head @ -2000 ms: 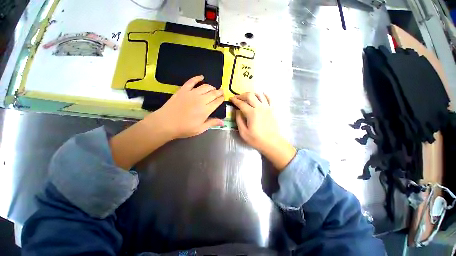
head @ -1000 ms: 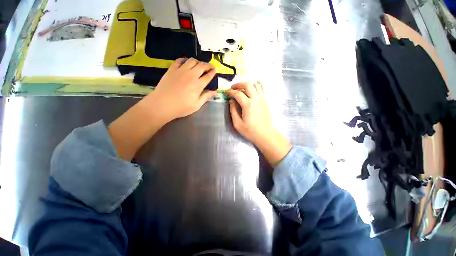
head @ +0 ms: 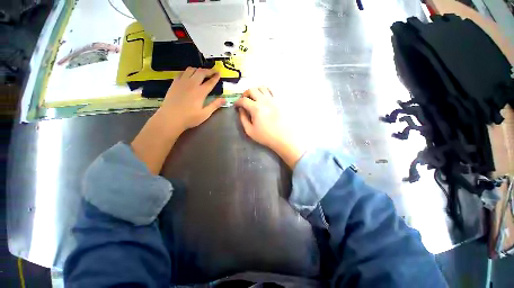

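The yellow template flap (head: 145, 73) lies on the white sewing template (head: 107, 76) under the white machine head (head: 211, 25). A black fabric panel (head: 172, 56) shows through its window and past its front edge. My left hand (head: 191, 98) lies flat with its fingertips on the flap's front right part, beside the needle area. My right hand (head: 260, 115) rests at the template's green front edge, fingers slightly curled; I see nothing held in it. The needle tip is hard to make out.
A stack of black panels with dangling straps (head: 451, 73) lies on the metal table (head: 236, 185) at the right. A brown board (head: 500, 140) and a pale cord are at the far right. A reddish-grey arc (head: 87, 55) is on the template's left side.
The template and flap have shifted left relative to the machine head, which now covers the flap's right part. My left hand stays on the flap; my right hand has moved off it to the template's edge.
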